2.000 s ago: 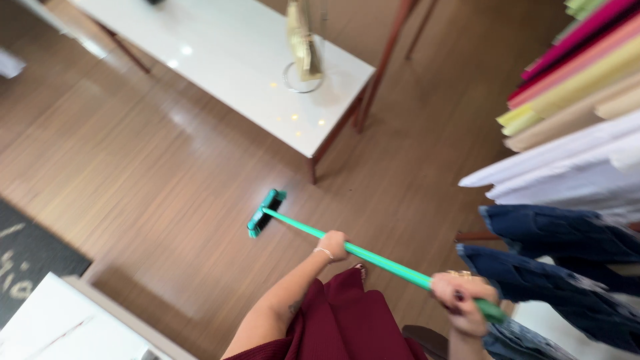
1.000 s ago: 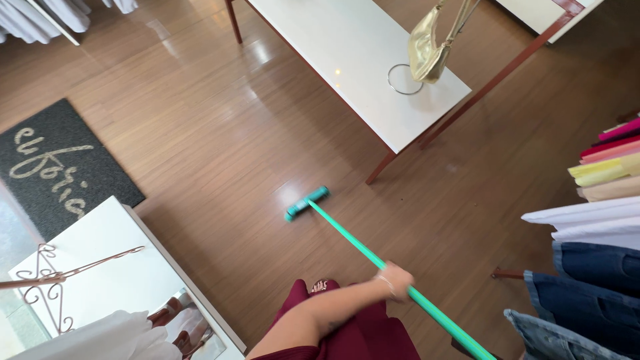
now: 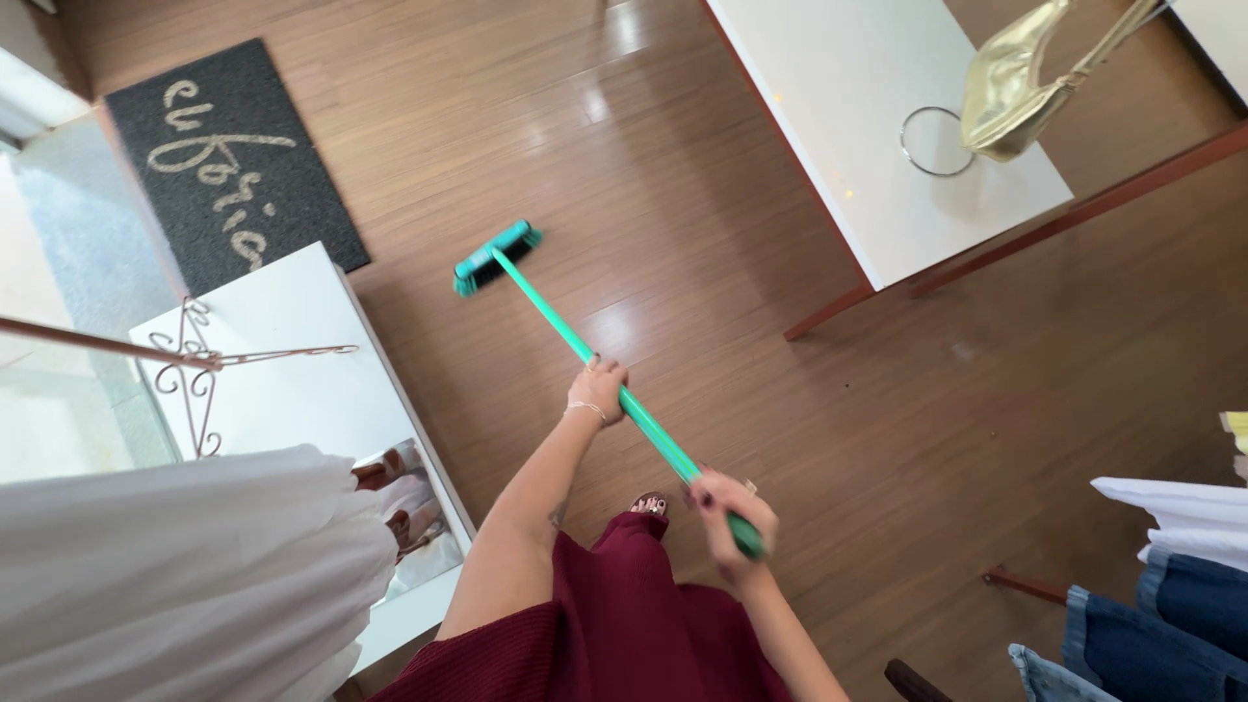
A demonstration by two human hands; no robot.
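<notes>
A push broom with a green handle (image 3: 556,322) runs diagonally across the view. Its teal head (image 3: 497,255) with dark bristles lies on the wood-look floor (image 3: 624,244), between the doormat and the white table. Around the middle of the handle my left hand (image 3: 598,390) is closed, a thin bracelet at its wrist. Near the handle's top end my right hand (image 3: 733,512) grips it, slightly blurred, with a ring on one finger.
At upper left lies a dark doormat (image 3: 234,166) bearing writing. A white table (image 3: 877,127) at upper right holds a gold handbag (image 3: 1014,88). White garments (image 3: 175,565) hang over a white display unit (image 3: 283,361) at left; denim garments (image 3: 1150,634) hang at lower right.
The view has swung toward the doormat side. The broom head was beside the table's corner two seconds ago and is now farther from it, nearer the doormat. Both hands remain on the handle.
</notes>
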